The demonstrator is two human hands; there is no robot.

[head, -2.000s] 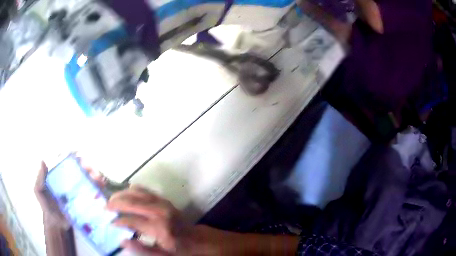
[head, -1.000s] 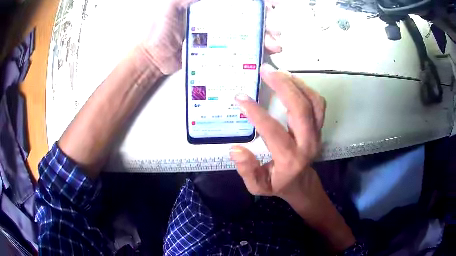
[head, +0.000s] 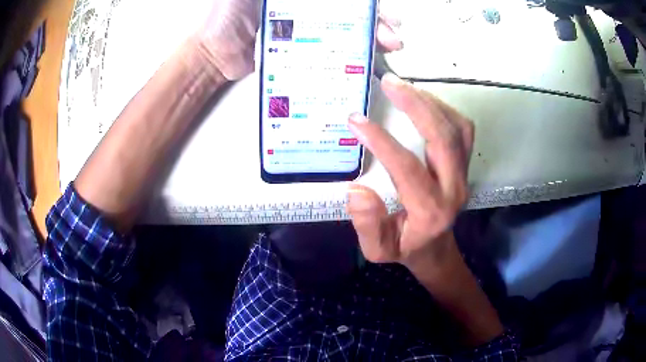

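A smartphone (head: pixel 315 92) with a bright screen showing a list with small pictures and red buttons is upright in the middle of the view, its top cut off by the upper edge. My left hand (head: pixel 232 39) holds it from the left and behind, with fingertips showing at its right side. My right hand (head: pixel 425 173) holds nothing. Its fingers are apart, the index fingertip at the lower right of the screen and the thumb below the phone.
The white table (head: pixel 524 148) has a printed ruler scale (head: pixel 276 213) along its curved front edge. Dark-handled scissors (head: pixel 610 106) lie at the right, near dark machine parts (head: pixel 564 27). A pale blue sheet (head: pixel 552 251) is below the table at right. Grey-purple cloth (head: pixel 15 191) hangs far left.
From two seconds ago, the view has swung from the machine to the phone. Since one second ago, phone and table sit slightly higher in view, and my right index finger is nearer the screen's right edge.
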